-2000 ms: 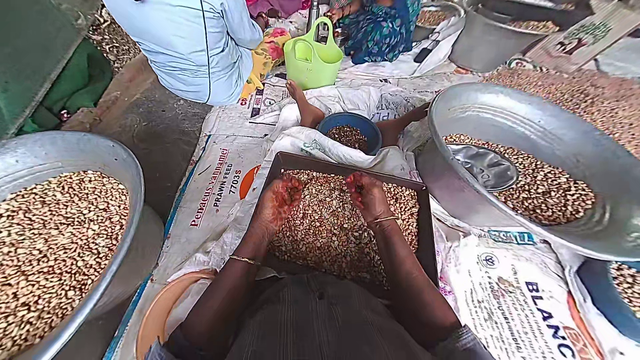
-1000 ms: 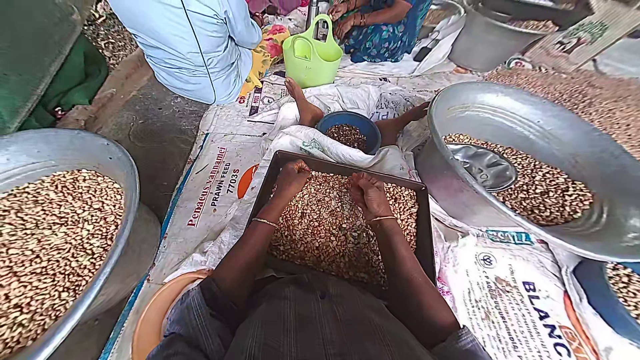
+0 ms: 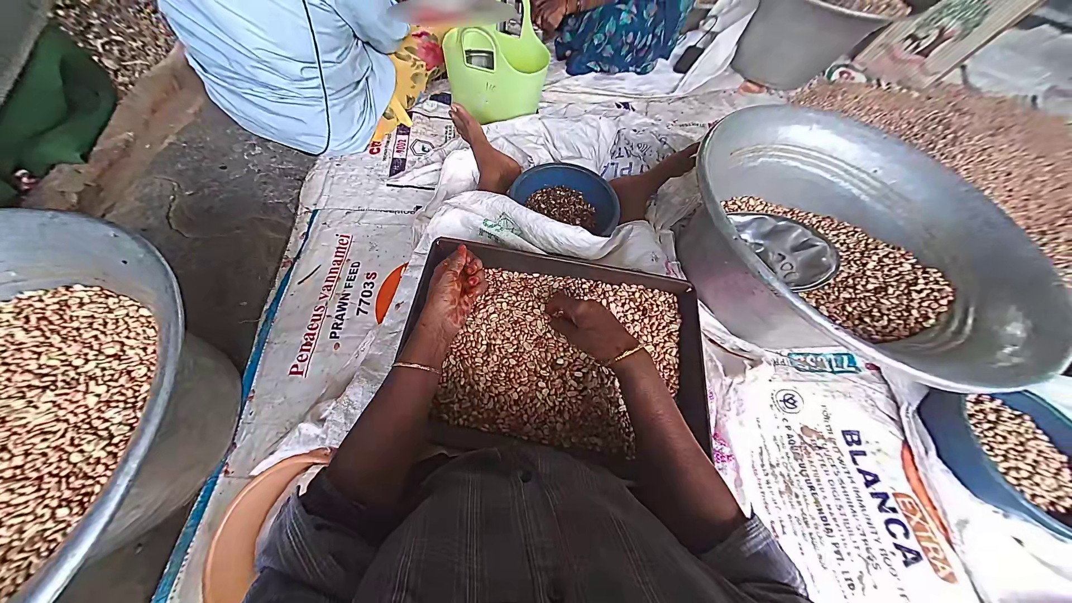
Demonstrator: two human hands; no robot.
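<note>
A dark rectangular tray [image 3: 688, 335] full of brown and cream nut kernels [image 3: 536, 368] lies in front of my body. Above its upper left corner is my left hand [image 3: 456, 289], fingers curled with the palm side partly showing; whether it holds any kernels I cannot tell. My right hand [image 3: 590, 327] is over the middle right of the kernels, back upward, its bent fingertips low near them and what they hold hidden. Beyond the tray, between two bare feet, stands a blue bowl [image 3: 615, 209] with darker pieces in it.
Large metal basins of kernels stand at left [image 3: 172, 335] and right [image 3: 837, 159]; a metal lid [image 3: 783, 251] rests in the right one. Printed sacks [image 3: 335, 293] cover the floor. An orange basin [image 3: 230, 536] is at lower left, a green bag [image 3: 494, 75] ahead. Two people sit beyond.
Both hands were palm up near the tray's far side, then turned over with curled fingers. Now the left is at the upper left corner, and the right is lower over the kernels.
</note>
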